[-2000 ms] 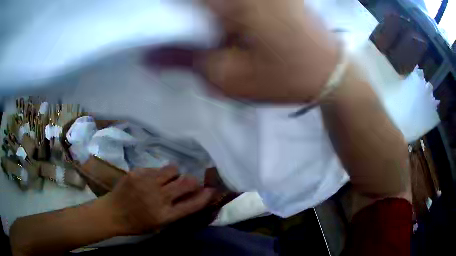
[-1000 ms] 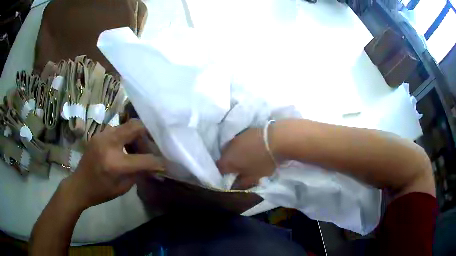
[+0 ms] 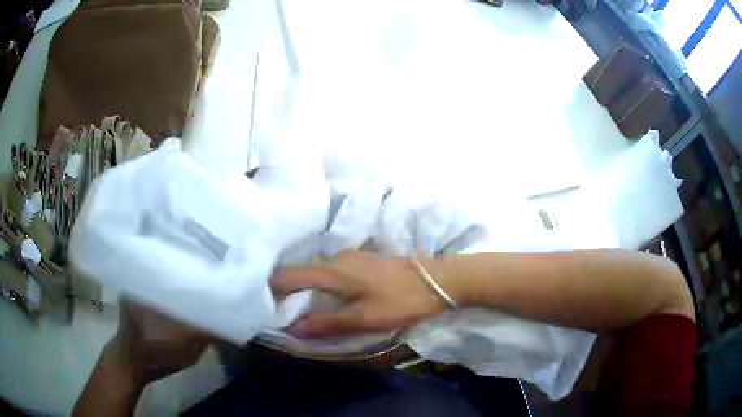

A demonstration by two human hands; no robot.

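A handbag [image 3: 370, 352] lies close in front of me at the bottom of the view; only part of its curved mouth rim shows. White stuffing tissue [image 3: 175, 236] spreads crumpled over the mouth and out to the left, with more tissue [image 3: 504, 346] on the right. My right hand [image 3: 346, 295] is at the mouth, fingers bent around tissue; a thin bracelet is on the wrist. My left hand [image 3: 167, 326] is at the bag's left side, blurred, its fingers hidden under the tissue.
Strap bundles [image 3: 49, 204] with white wraps lie at left, below a pile of flat brown bags [image 3: 122, 69]. A bright white tissue stack [image 3: 423, 98] covers mid-table. Brown bundles [image 3: 630, 89] and a jagged white sheet [image 3: 643, 191] are at right.
The tissue's raised left part has folded down and spread left over my left hand. My left hand has moved lower and left. My right hand has moved slightly left at the mouth.
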